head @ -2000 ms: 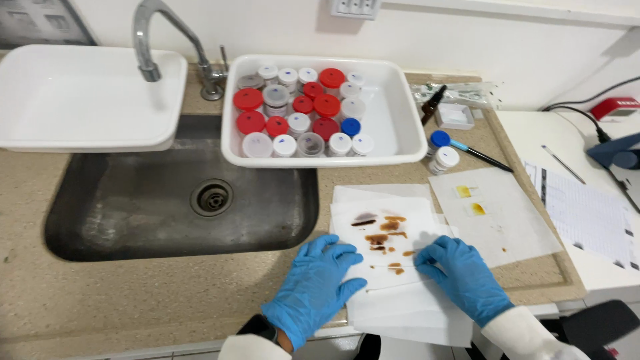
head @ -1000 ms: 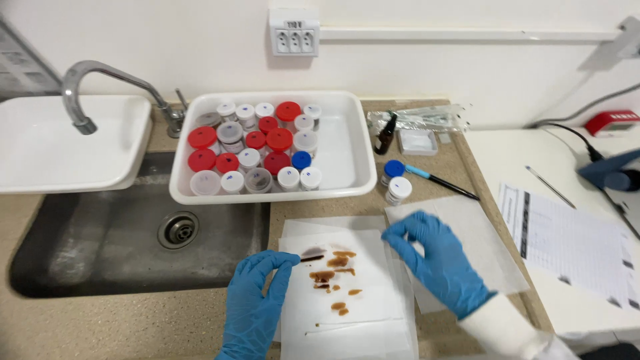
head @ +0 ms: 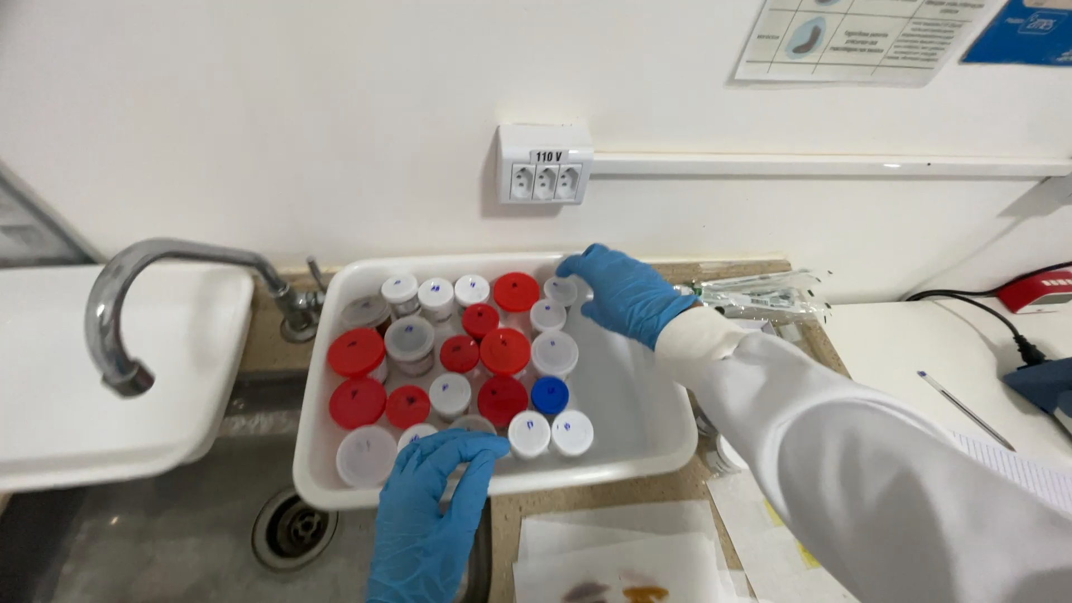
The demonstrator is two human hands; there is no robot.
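Many lidded specimen cups stand in a white plastic tray (head: 636, 419), among them a red-lidded cup (head: 516, 291), a blue-lidded cup (head: 550, 394) and white-lidded ones. My right hand (head: 624, 289), in a blue glove, reaches over the tray's back, its fingers beside a white-lidded cup (head: 560, 291); whether they touch it I cannot tell. My left hand (head: 440, 502), gloved too, is at the tray's front edge, over cups in the front row and partly hiding them; its hold is unclear. White papers (head: 620, 544) with brown smears lie below the tray, cut off by the frame.
A steel sink (head: 167, 519) lies front left, with a chrome faucet (head: 193, 249) above it and a white basin (head: 109, 377) beside. Behind the tray are a wall and a power outlet (head: 546, 167). Plastic-wrapped items (head: 762, 295) and a pen (head: 963, 409) lie to the right.
Both hands have moved from the papers to the tray of cups, the right to its back and the left to its front edge. The view has shifted up.
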